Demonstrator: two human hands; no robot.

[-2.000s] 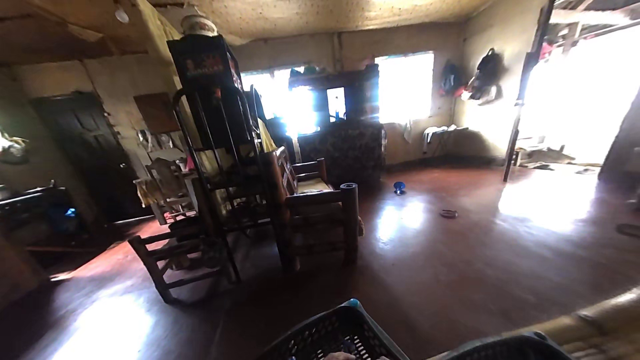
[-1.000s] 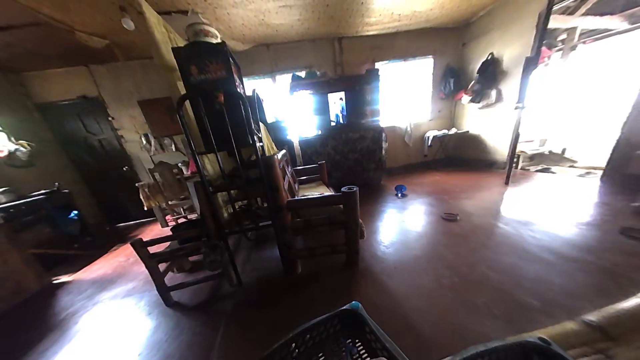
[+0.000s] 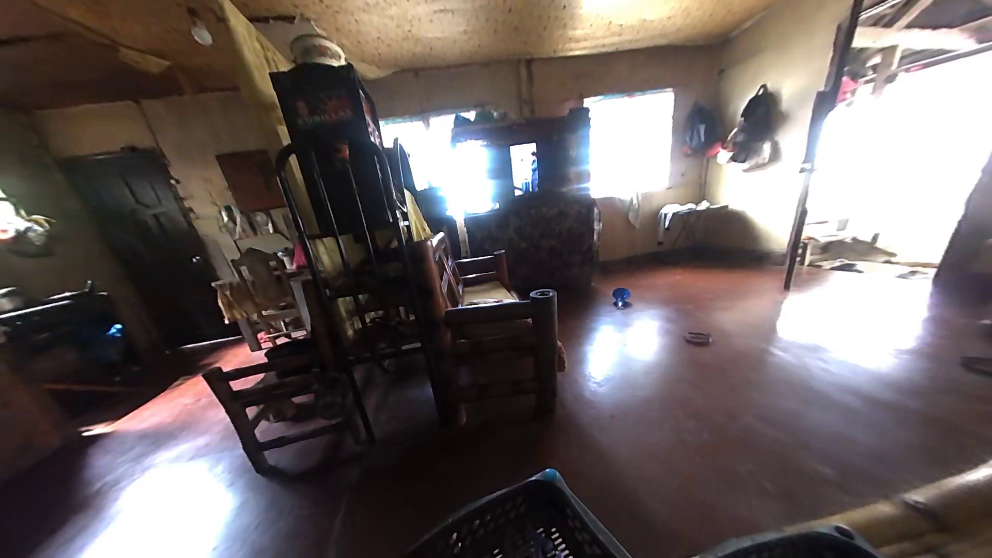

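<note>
Neither my left hand nor my right hand shows in the head view. Nearest to me, at the bottom edge, is a dark perforated plastic basket (image 3: 496,511) with something unclear inside. The rim of a second dark container (image 3: 798,542) shows to its right. Beside that lies a bamboo pole or rail (image 3: 914,500) at the bottom right corner.
A wooden armchair (image 3: 496,314) and a black metal rack (image 3: 364,294) stand ahead on the glossy red floor (image 3: 697,434). A low wooden frame (image 3: 287,403) is left of them. Farther off lie a small blue object (image 3: 621,297) and a slipper (image 3: 697,339). A bright doorway is at right.
Two seconds ago a small part of what may be a hand showed at the bottom edge by the basket; it is out of view now. The furniture has not moved.
</note>
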